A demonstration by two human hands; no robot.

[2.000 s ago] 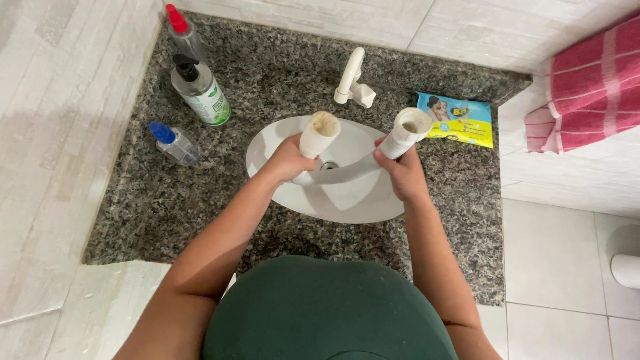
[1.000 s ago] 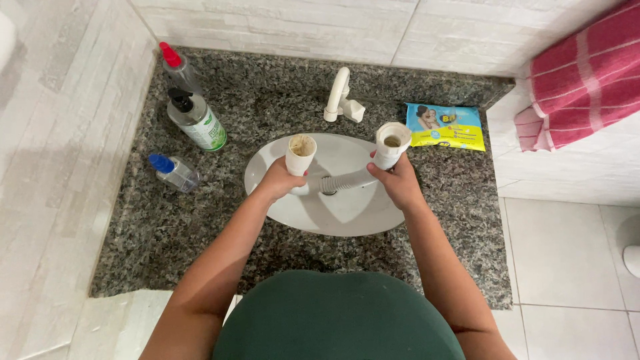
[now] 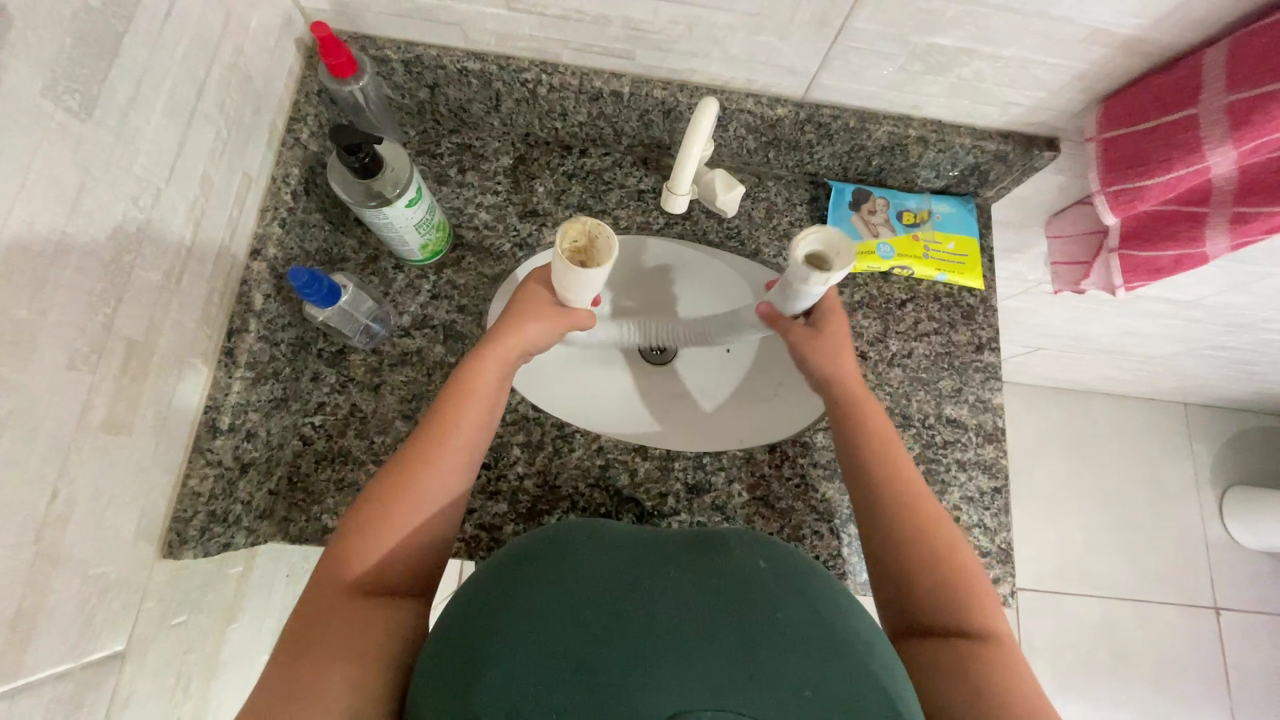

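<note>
A white corrugated plastic drain hose (image 3: 690, 330) hangs in a curve over the oval white sink basin (image 3: 700, 425). My left hand (image 3: 542, 315) grips its left end, a wide white tube with its mouth facing up and brownish residue inside. My right hand (image 3: 815, 340) grips the other end, which carries a white collar with an open mouth tilted up. Below the hose's middle lies the metal drain (image 3: 657, 355), partly covered by it. Behind the basin stands a white faucet (image 3: 690, 155) with a faceted knob.
On the granite countertop (image 3: 330, 430) at left stand a red-capped bottle (image 3: 362, 95), a black-pump bottle (image 3: 400, 205) and a blue-capped bottle (image 3: 350, 310). A pack of wipes (image 3: 905, 235) lies right of the faucet. A red striped towel (image 3: 1190, 160) hangs at the right.
Both hands still hold the hose ends. Two seconds ago the left end leaned to the right; now it stands more upright and the ends are farther apart.
</note>
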